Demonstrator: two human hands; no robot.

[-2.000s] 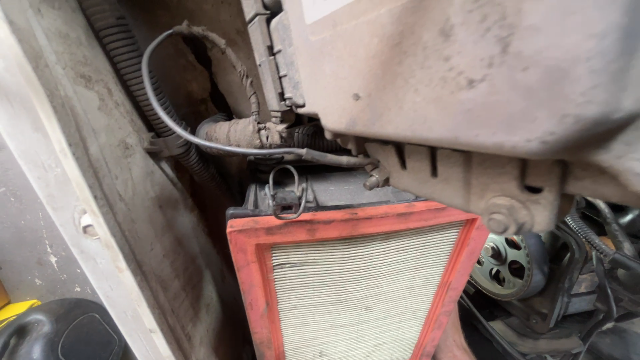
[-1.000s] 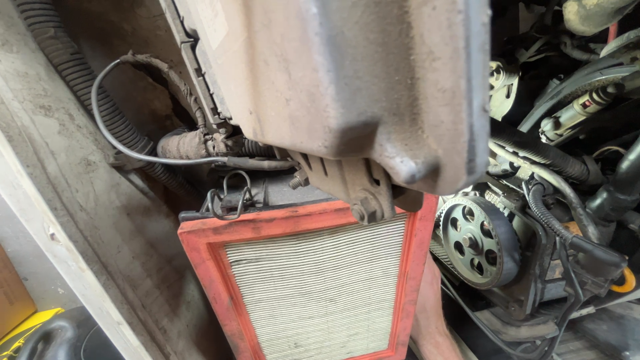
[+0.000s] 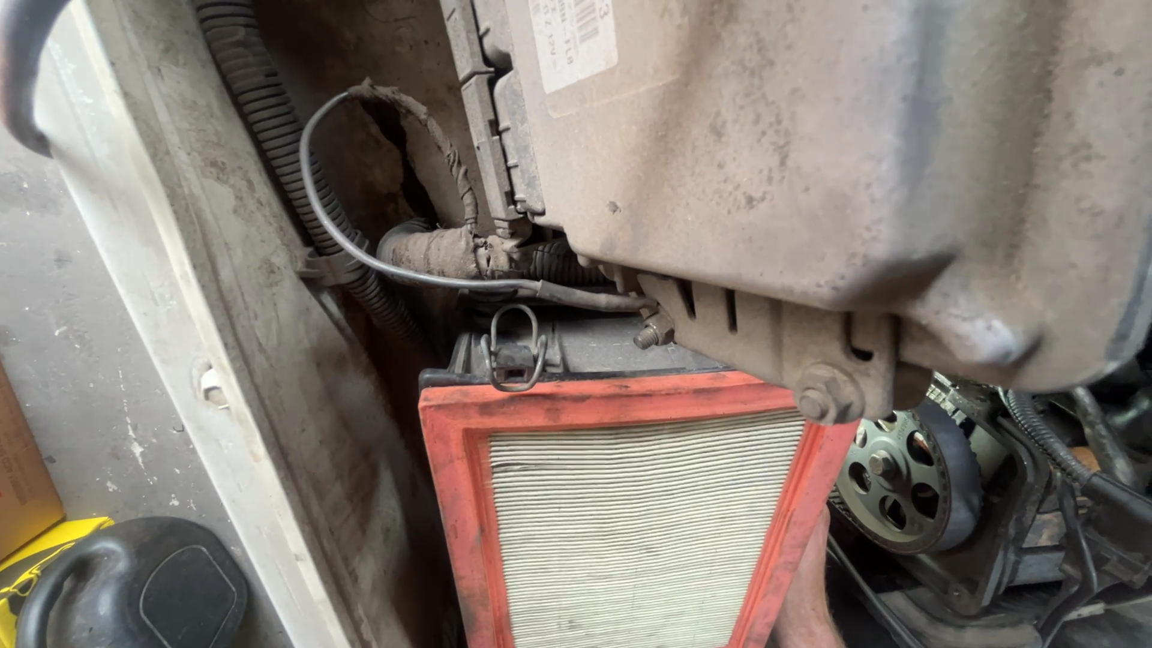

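Note:
A panel air filter (image 3: 648,531) with an orange-red rubber rim and pale pleated paper sits against a black plastic air filter housing (image 3: 603,346). A wire clip (image 3: 515,349) stands up at the housing's upper left edge. Beside the filter's lower right edge shows part of a bare hand or wrist, which I take for my right hand (image 3: 805,598). Its fingers are hidden behind the filter and housing, so their grip cannot be seen. My left hand is out of view.
A dusty engine control unit or cover (image 3: 756,162) on a bolted metal bracket (image 3: 765,346) overhangs the filter's upper right. A toothed pulley (image 3: 891,477) lies right. Corrugated conduit (image 3: 261,108) and a thin cable (image 3: 315,189) run left, beside the fender edge (image 3: 225,360). A black jug (image 3: 148,585) stands below.
The view swung to the right and came back. A dark curved thing has come into sight at the top left. The filter stays beneath the bracket.

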